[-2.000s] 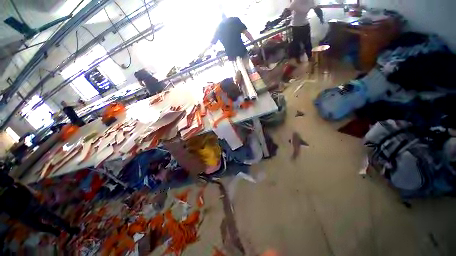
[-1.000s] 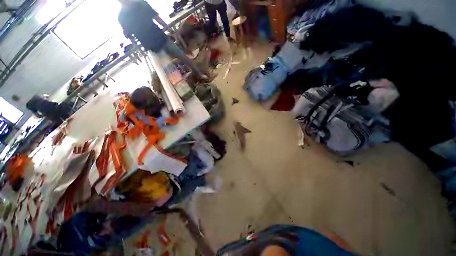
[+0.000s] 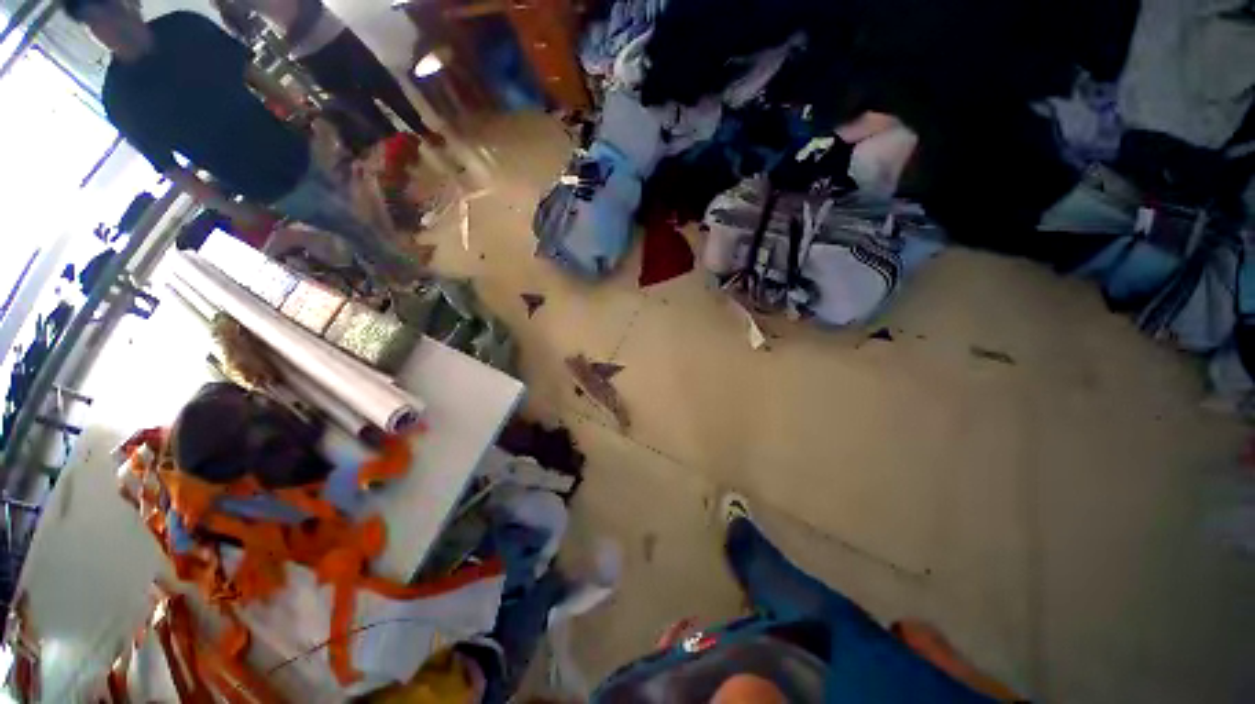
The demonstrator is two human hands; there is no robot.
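Note:
A striped black, white and grey bundle of cloth [image 3: 819, 261] lies on the beige floor ahead. A light blue bundle [image 3: 595, 213] lies to its left, with a dark red cloth piece [image 3: 666, 255] between them. A blurred skin-coloured strip at the bottom edge, beside my blue-clad leg, looks like my right arm or hand [image 3: 950, 657]; its fingers cannot be made out. My left hand is not seen. A small skin-coloured patch at the bottom centre cannot be identified.
A cutting table [image 3: 461, 399] on the left bears orange strips [image 3: 351, 557] and white rolls [image 3: 324, 365]. A person in dark clothes [image 3: 207, 110] stands behind it, another person beyond. Dark cloth heaps [image 3: 881, 62] line the back right, with more bundles [image 3: 1149, 255] at right.
The view has swung right and down. The table and people have shifted left, the bundles sit further left and higher, and my leg and shoe now show at the bottom.

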